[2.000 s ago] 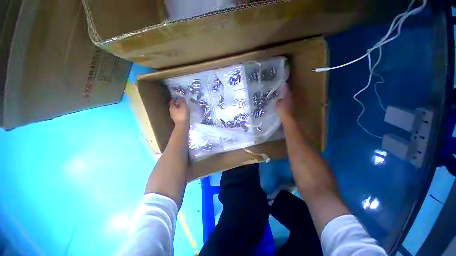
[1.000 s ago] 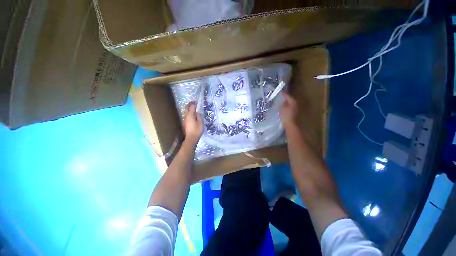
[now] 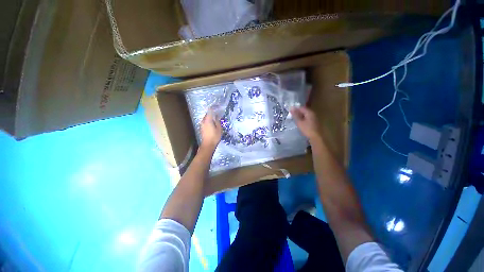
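Note:
An open carton (image 3: 337, 117) stands in front of my knees. In it lies a translucent packing bag (image 3: 255, 119) with dark, shiny clusters of small metal parts showing through. My left hand (image 3: 210, 129) grips the bag's left edge inside the carton. My right hand (image 3: 304, 120) holds the film at the bag's right side, where it is folded inward. My fingertips are small and blurred. Clear film also covers the layer at the carton's left, under my left forearm.
A larger open carton (image 3: 223, 50) with white film (image 3: 223, 16) stands just beyond. Another carton (image 3: 69, 74) is at the left. A white cable (image 3: 395, 66) and power strip (image 3: 448, 154) lie on the blue floor at the right. A blue stool (image 3: 224, 228) is beneath my legs.
Both hands have moved inward. The bag's left and right edges have come in, and more of the film-covered layer shows at the left. The film at the right is now folded over.

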